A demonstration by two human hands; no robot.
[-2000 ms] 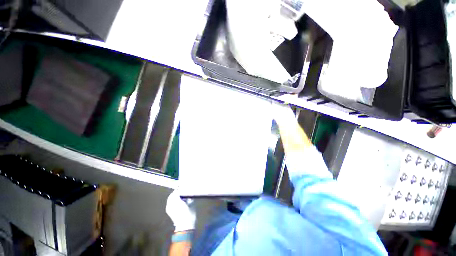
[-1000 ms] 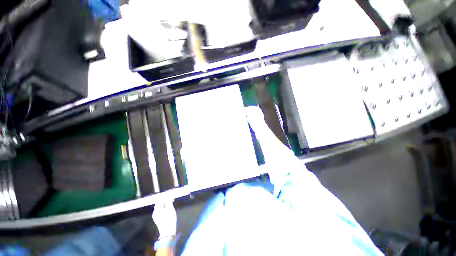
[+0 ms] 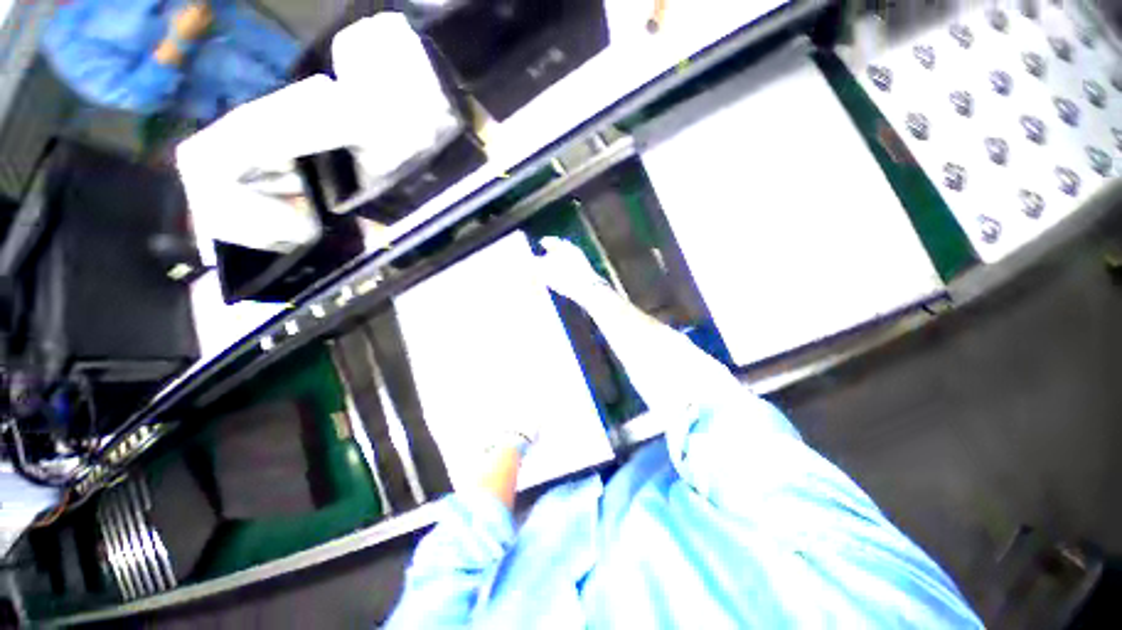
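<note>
A chassis (image 3: 474, 357), seen as a bright white slab, lies flat on the green line in front of me. My right hand (image 3: 573, 273), in a white glove, is at its right edge near the far corner. My left hand (image 3: 507, 453) is over its near part; the glove blends into the white glare, so its fingers are hard to make out. A second white chassis (image 3: 787, 209) lies flat further right on the line, with a blue edge near its lower left corner. I cannot tell whether either hand grips anything.
A ball transfer table (image 3: 1009, 135) is at the far right. Dark pads (image 3: 265, 458) and metal-edged strips lie left of the chassis. Black bins (image 3: 265, 265) with white contents and dark equipment (image 3: 111, 259) stand on the bench behind. A person in a blue smock (image 3: 142, 55) is at the top left.
The view has turned and tilted. My left hand has moved from below the line's near edge onto the chassis's near part. A wider green strip shows between the second chassis and the ball transfer table.
</note>
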